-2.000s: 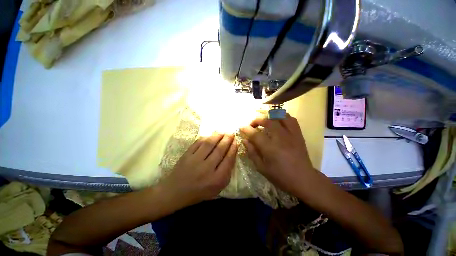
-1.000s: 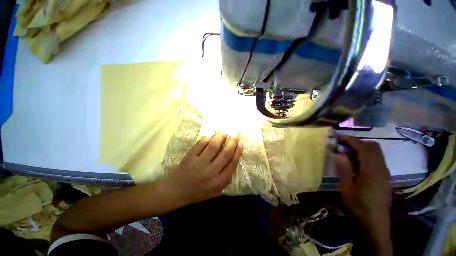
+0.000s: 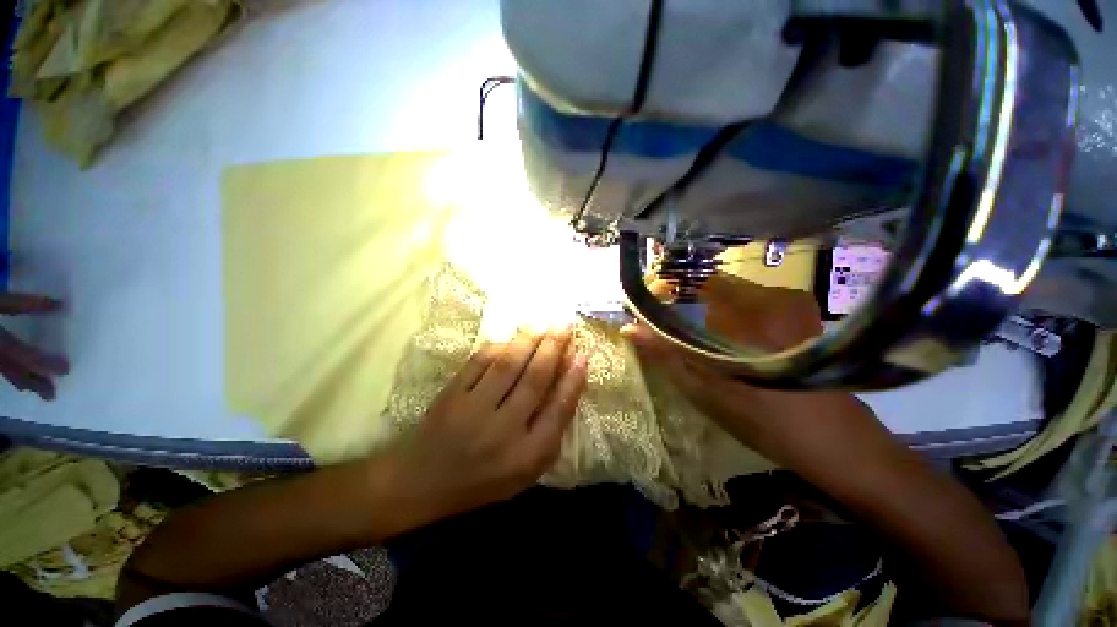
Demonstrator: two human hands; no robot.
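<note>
The pale yellow garment panel (image 3: 321, 276) lies under the machine head, with cream lace trim (image 3: 619, 410) near the front edge. My left hand (image 3: 508, 398) lies on the lace and holds the panel down, its fingertips in the lamp glare. My right hand (image 3: 747, 321) is partly hidden behind the shiny ring of the machine. It holds the thread snips, of which a thin silver blade (image 3: 604, 316) shows near my left fingertips. The handle is hidden. The presser foot and needle area is lost in glare.
The white sewing machine head (image 3: 735, 86) fills the upper right. A smartphone (image 3: 855, 276) lies behind its ring. A yellow fabric heap (image 3: 116, 61) is at upper left. Another person's hand (image 3: 31, 343) is at the left edge. Yellow strips (image 3: 1066, 410) hang at right.
My right hand left the fabric, reached to the snips at right, and is now back near the needle area with them. Another person's hand has appeared at left. The view has shifted slightly.
</note>
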